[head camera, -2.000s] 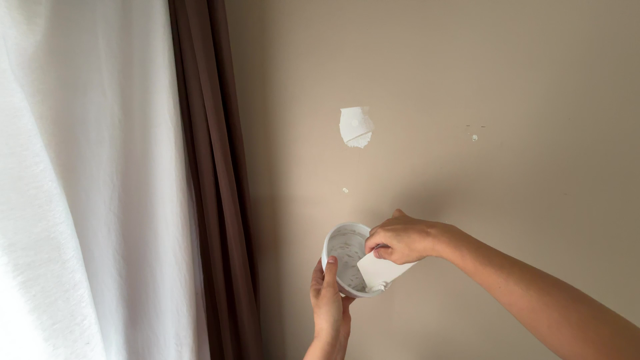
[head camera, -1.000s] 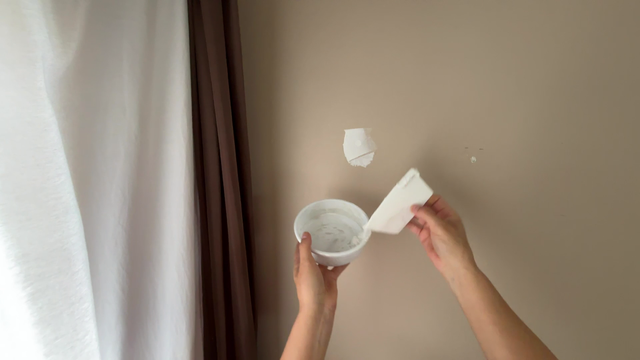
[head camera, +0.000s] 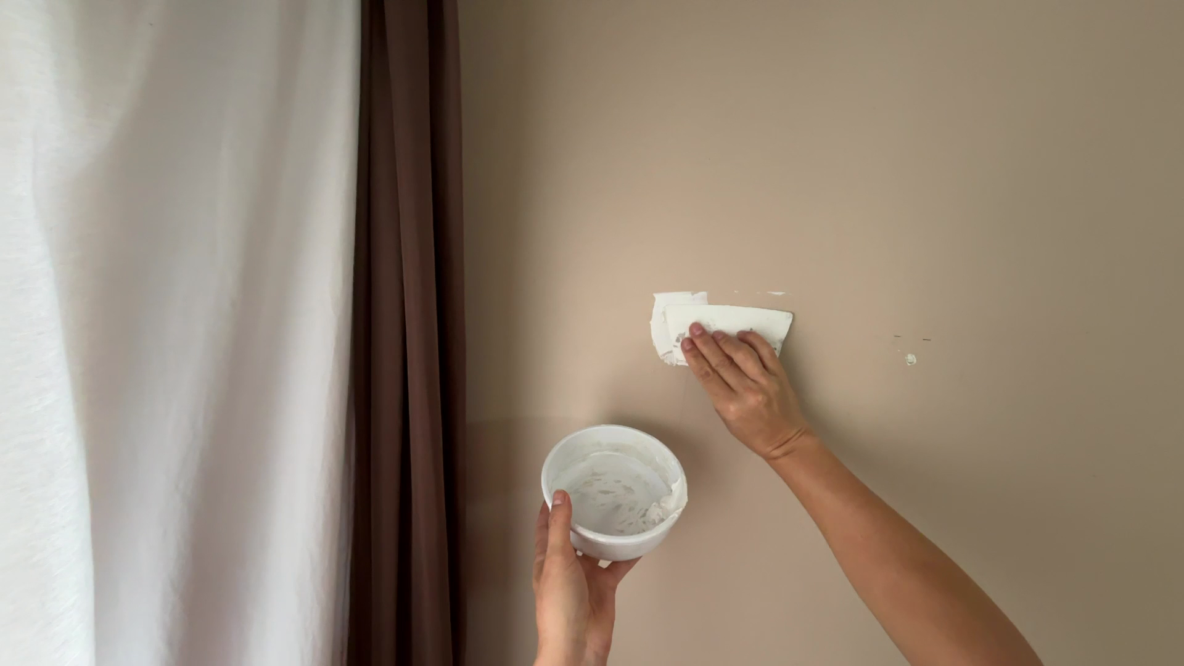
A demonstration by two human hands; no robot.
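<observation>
My left hand (head camera: 572, 583) holds a white bowl (head camera: 613, 546) from below, with the thumb over its near left rim. White filler paste (head camera: 664, 507) clings to the bowl's right inner wall, and thin smears mark its bottom. Above and to the right, my right hand (head camera: 749, 393) presses a flat white spreader (head camera: 740, 319) against the beige wall, fingers spread on its face. The spreader overlaps the right part of a white filler patch (head camera: 659, 324) on the wall. Thin white traces lie just above the spreader's top edge.
A brown curtain (head camera: 416, 277) hangs left of the bowl, beside a white sheer curtain (head camera: 203, 324) at the far left. On the beige wall (head camera: 832, 139), a small white spot (head camera: 910, 360) with little dark marks above it sits right of my right hand.
The spreader was in the bowl, then beside its rim; my right hand has since brought it up onto the wall patch. My left hand still holds the bowl.
</observation>
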